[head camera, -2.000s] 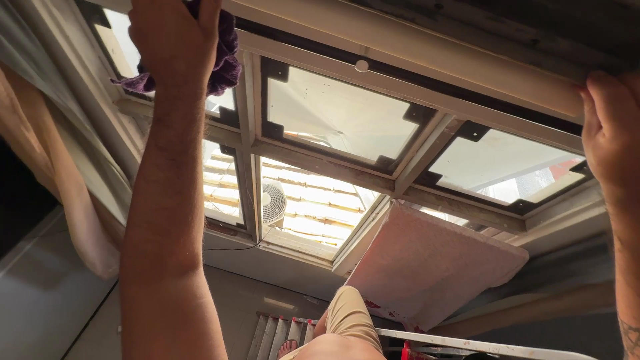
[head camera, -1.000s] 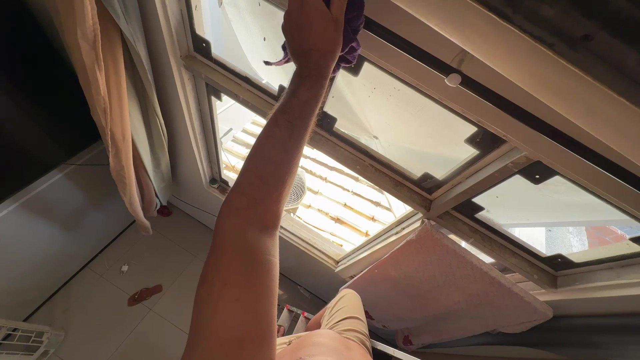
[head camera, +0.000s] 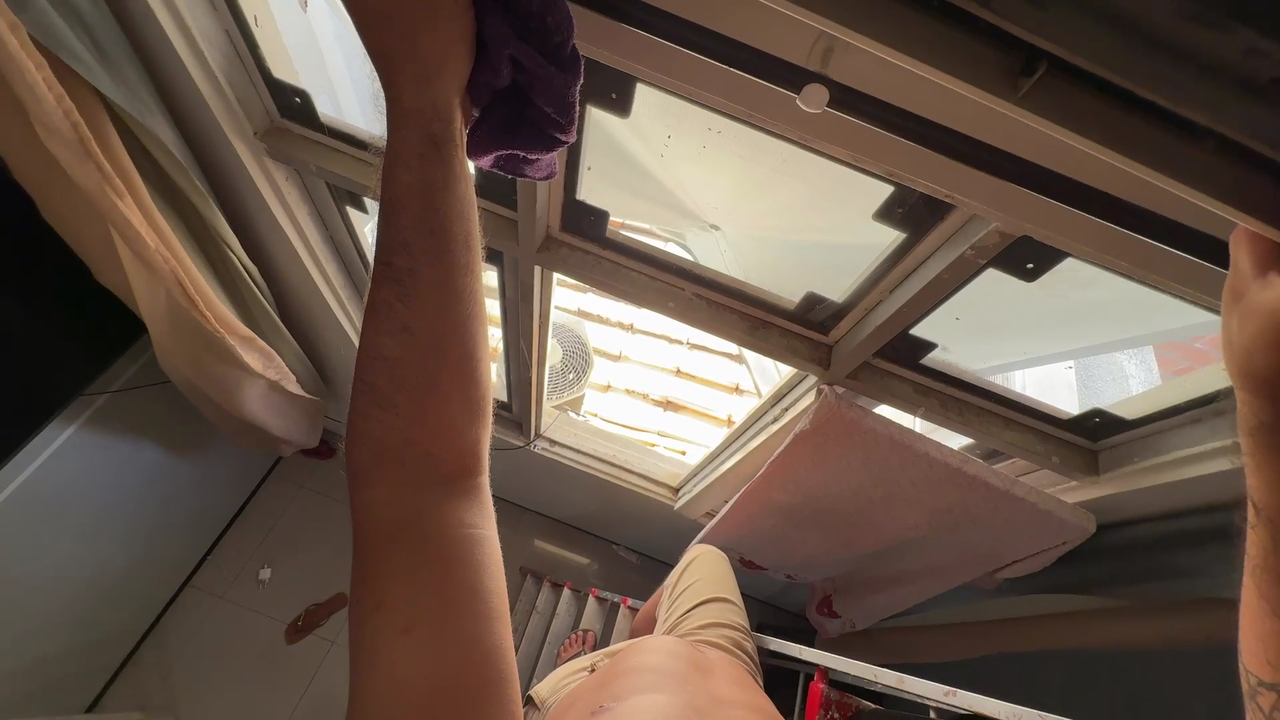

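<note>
My left hand (head camera: 425, 45) is raised at the top left, partly cut off by the frame, and holds a bunched purple cloth (head camera: 525, 90) near the upper part of the window frame (head camera: 680, 305). At the right edge, my right hand (head camera: 1255, 300) is up at the end of a pale horizontal rail (head camera: 1130, 150); its fingertips are hidden. Between the hands are glass panes (head camera: 740, 190) with black corner pieces. A small white round knob (head camera: 813, 97) sits on the upper rail.
Below is an open window section (head camera: 650, 370) with an outdoor fan unit (head camera: 568, 362) beyond. A pinkish cloth-covered panel (head camera: 900, 510) leans beside it. Curtains (head camera: 200, 260) hang left. My foot is on a slatted metal ladder or platform (head camera: 540, 620); a sandal (head camera: 315, 618) lies on the tiled floor.
My right hand, out of view one second ago, is back in view at the right edge. The cloth stays in my left hand, which has moved left along the window. The view has shifted.
</note>
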